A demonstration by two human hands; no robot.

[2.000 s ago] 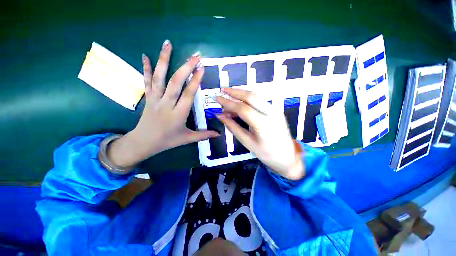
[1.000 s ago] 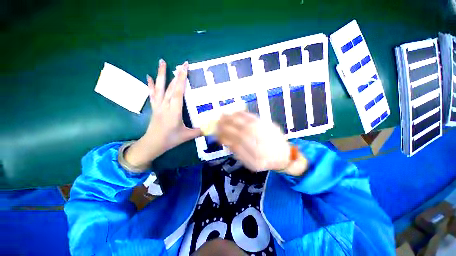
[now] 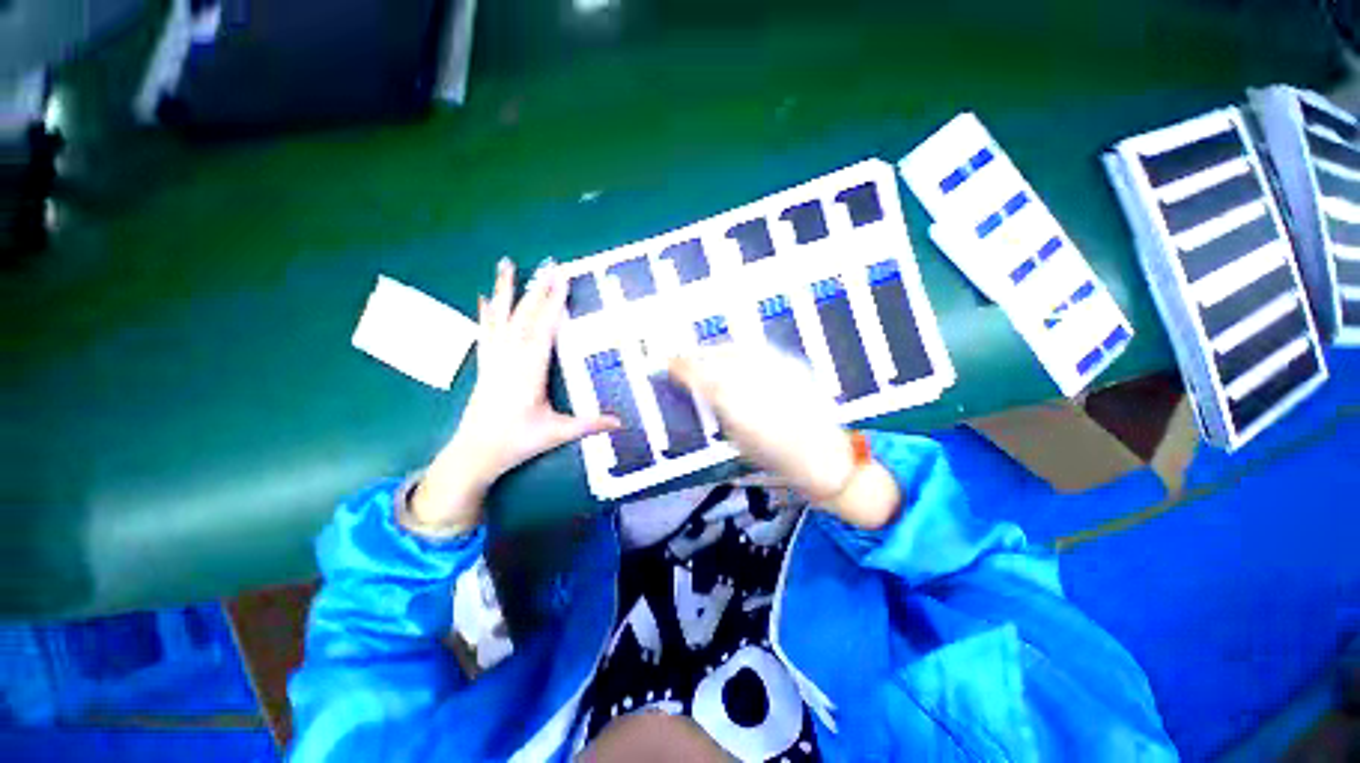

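A white backing sheet (image 3: 928,391) with several long black strips (image 3: 901,331) lies on the green bench in front of me. Small blue-printed labels (image 3: 776,307) form a band across the strips. My left hand (image 3: 515,385) lies at the sheet's left edge, fingers apart, thumb over the first strip, holding nothing. My right hand (image 3: 764,418) is blurred over the middle of the strips. Its fingertips are near the second strip, and whether they hold anything is not clear. The label sheet (image 3: 1014,246) with rows of blue rectangles lies to the right.
A blank white liner piece (image 3: 415,331) lies left of my left hand. Piles of black-striped sheets (image 3: 1231,276) stand at the far right. A large black panel (image 3: 313,60) is at the upper left. Brown cardboard (image 3: 1066,447) shows below the bench's near edge.
The view has shifted, and the black panel now shows at the upper left. My right hand has moved off the first strip's label area. The white-and-blue piece on the sheet's lower right is gone.
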